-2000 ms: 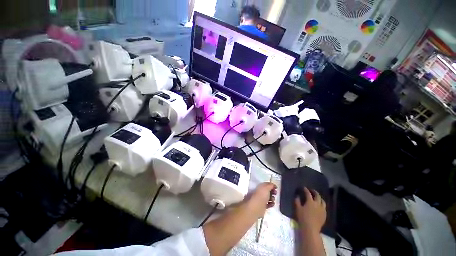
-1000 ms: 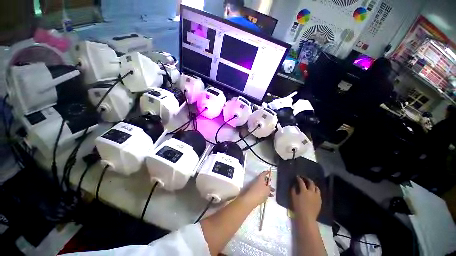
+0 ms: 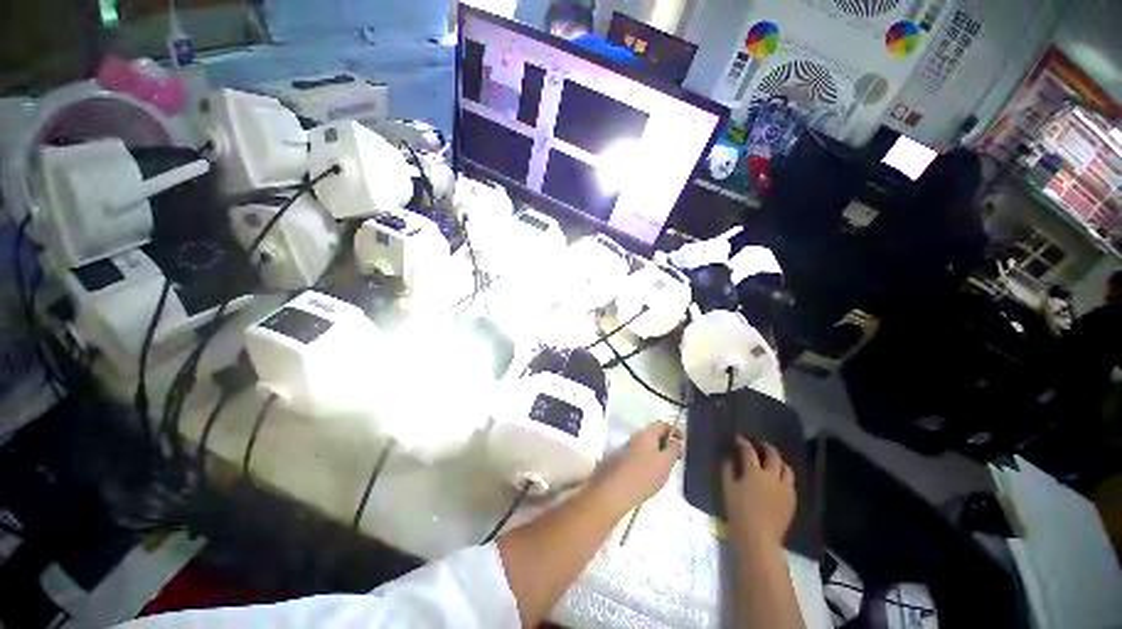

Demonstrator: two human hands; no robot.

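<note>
My right hand [image 3: 760, 485] rests on a black computer mouse, mostly hidden under the fingers, on the black mouse pad [image 3: 708, 456]. My left hand [image 3: 645, 457] is closed around a thin stick-like tool [image 3: 635, 521] just left of the pad; its two ends show above and below the fingers. A white security camera [image 3: 546, 424] with a black ball stands just left of my left hand. Another white camera [image 3: 728, 351] stands behind the pad. The monitor [image 3: 582, 128] shows a multi-view picture with small windows open at its upper left.
Several white cameras, including one at the front left [image 3: 310, 347], fill the table's left and back. Black cords hang over the front edge. Bright glare hides part of the middle cameras. A person [image 3: 570, 19] is behind the monitor. A dark chair-like shape is right of the table.
A bright white glare now covers the middle cameras, where pink light was. The monitor picture has changed. The tool's lower end has swung left in my left hand. My right hand stays on the mouse.
</note>
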